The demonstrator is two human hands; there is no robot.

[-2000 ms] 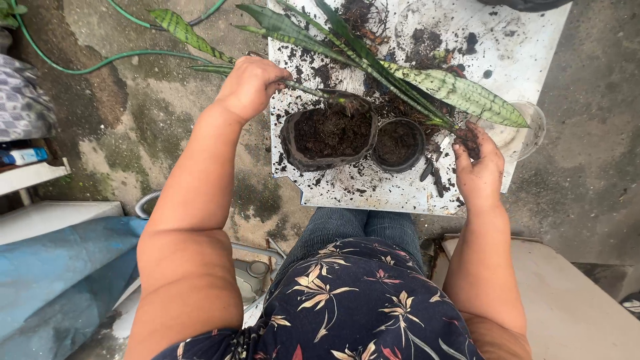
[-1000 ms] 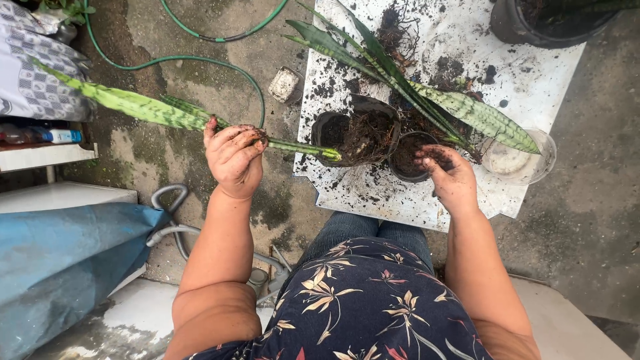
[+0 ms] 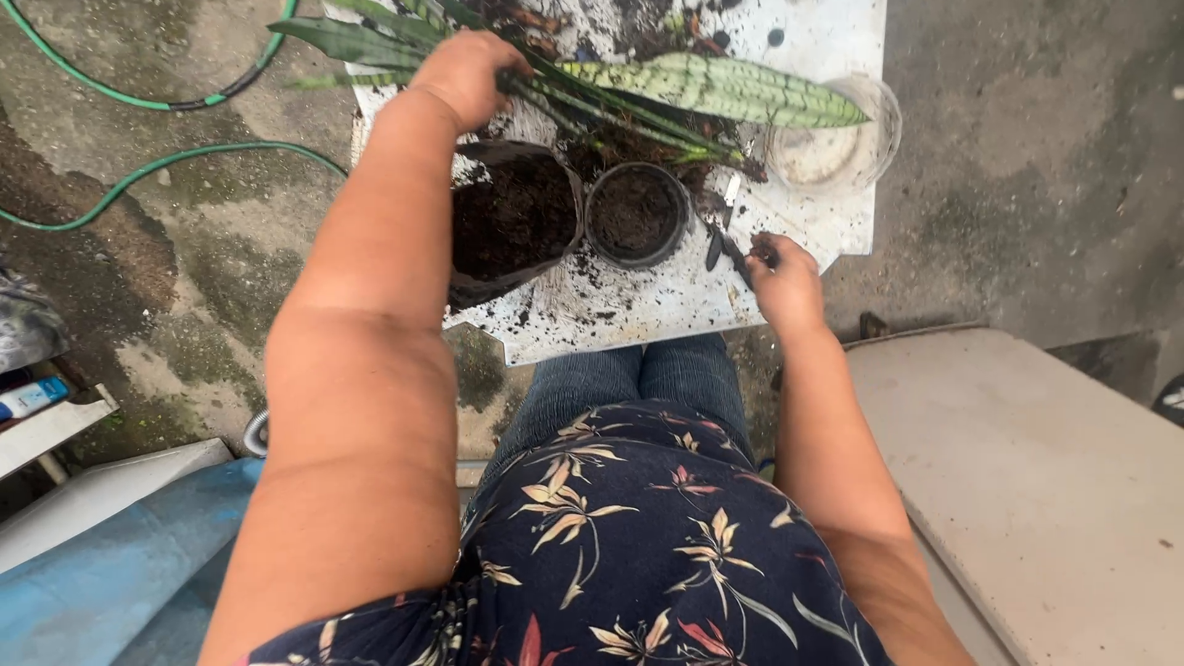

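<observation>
My left hand reaches over the leaves at the back left of the white board; its fingers are partly hidden, and its hold on a leaf is unclear. Snake plant leaves lie across the board behind the pots. A wide dark container of soil stands partly behind my left forearm, and a small round pot of soil is close to its right. My right hand, at the board's right front, has its fingers curled by a dark clump and the end of a dark-handled tool.
A clear round plastic tub sits at the right edge of the white board. A green hose crosses the concrete on the left. A pale flat surface is at the right, and a blue cover at the lower left.
A second ago my left hand held a long leaf cutting out to the left; now it is over the leaves on the board. My right hand has moved from the small pot towards the dark-handled tool.
</observation>
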